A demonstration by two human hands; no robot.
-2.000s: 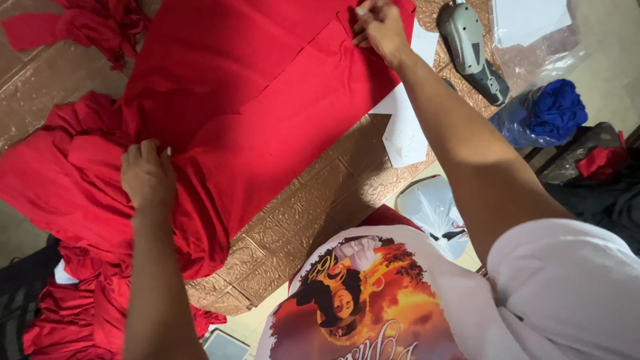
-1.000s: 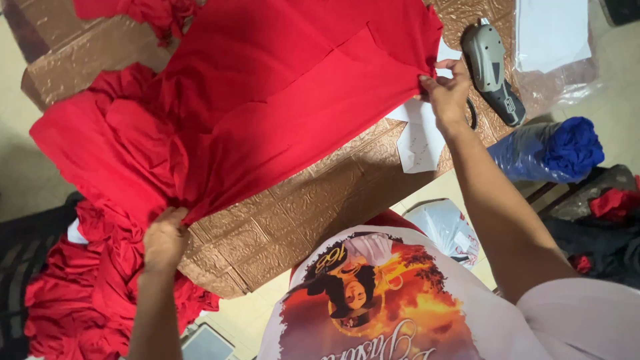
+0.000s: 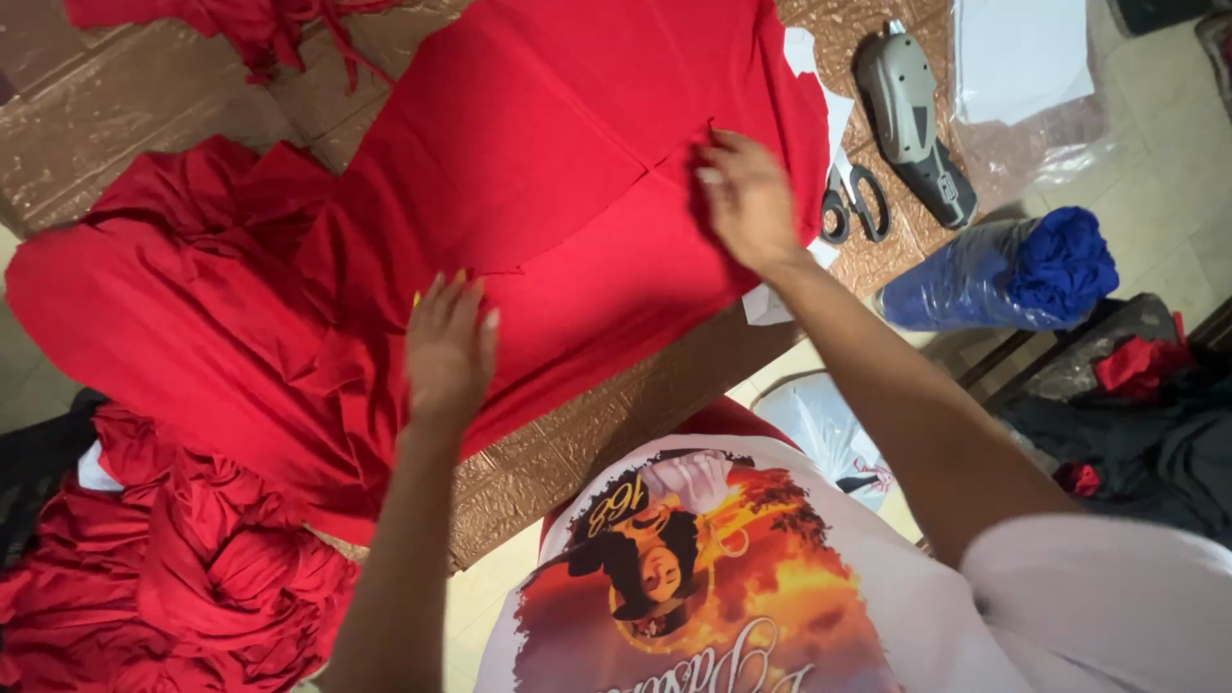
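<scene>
Red fabric (image 3: 577, 221) lies spread over a table with a copper-coloured embossed cover (image 3: 539, 462), bunched in folds toward the left. A cut edge runs diagonally across its upper layer. My left hand (image 3: 448, 351) rests on or just over the cloth at the left end of that cut, fingers apart. Over the cloth's right part is my right hand (image 3: 756, 202), fingers spread and slightly blurred, close to the cut's other end. Scissors with black handles (image 3: 855, 197) lie right of the cloth, partly on white paper pieces (image 3: 835, 111). Neither hand grips anything that shows.
A grey and black cordless power tool (image 3: 910, 120) lies beyond the scissors. Further right are white sheets in clear plastic (image 3: 1020, 63) and a wrapped blue fabric roll (image 3: 1059, 269). More red fabric (image 3: 212, 577) is heaped at lower left. A clear plastic bag (image 3: 828, 433) is below the table edge.
My left hand has left the cloth's lower edge and moved right and up onto the spread part. My right hand has let go of the right edge and moved inward. The scissors have come into fuller view.
</scene>
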